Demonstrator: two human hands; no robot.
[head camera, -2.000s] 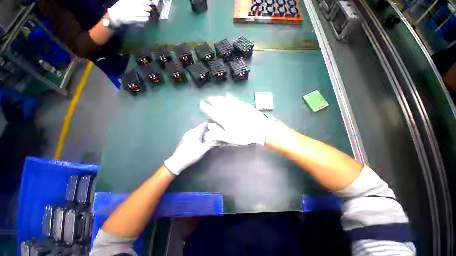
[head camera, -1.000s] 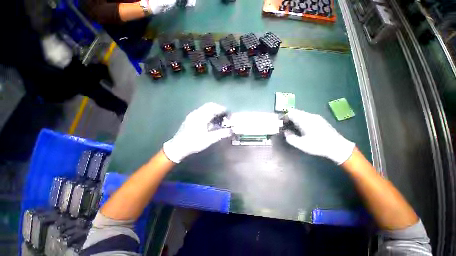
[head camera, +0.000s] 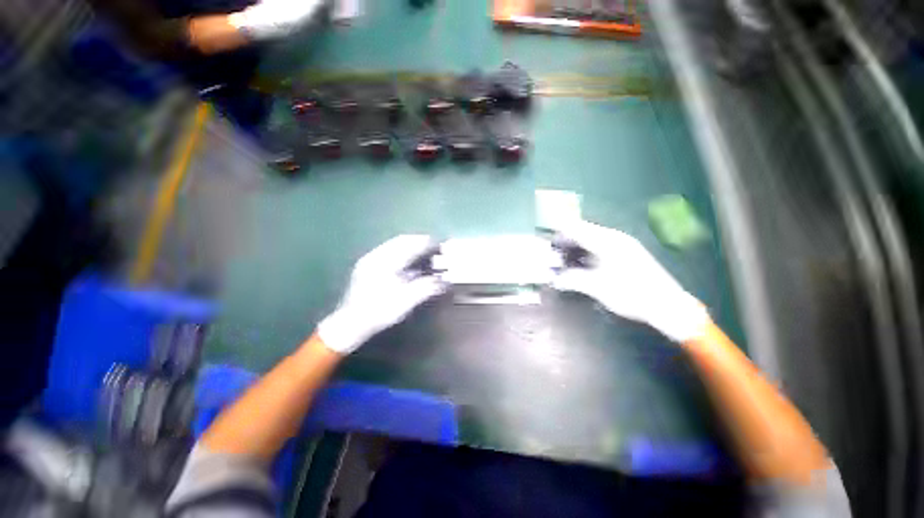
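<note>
The picture is blurred. My left hand (head camera: 380, 290), in a white glove, grips the left end of a white-silver cover plate (head camera: 498, 260). My right hand (head camera: 633, 278), also gloved, grips its right end. The plate is held level over the green bench mat. Just below the plate a thin silver edge (head camera: 497, 298) shows; I cannot tell whether it belongs to the held part. A pale square (head camera: 557, 208) lies behind my right hand, and a green square (head camera: 677, 222) lies farther right.
Two rows of finned black modules (head camera: 426, 149) stand at the far side. An orange tray (head camera: 567, 24) is beyond them. Another person's gloved hand (head camera: 279, 17) is at the upper left. A blue tote (head camera: 76, 349) with boxed units is at left, a railed conveyor (head camera: 811, 202) at right.
Two seconds ago my hands were together; they then moved apart to the plate's two ends. Since one second ago they still grip it, and the view has shifted slightly and blurred.
</note>
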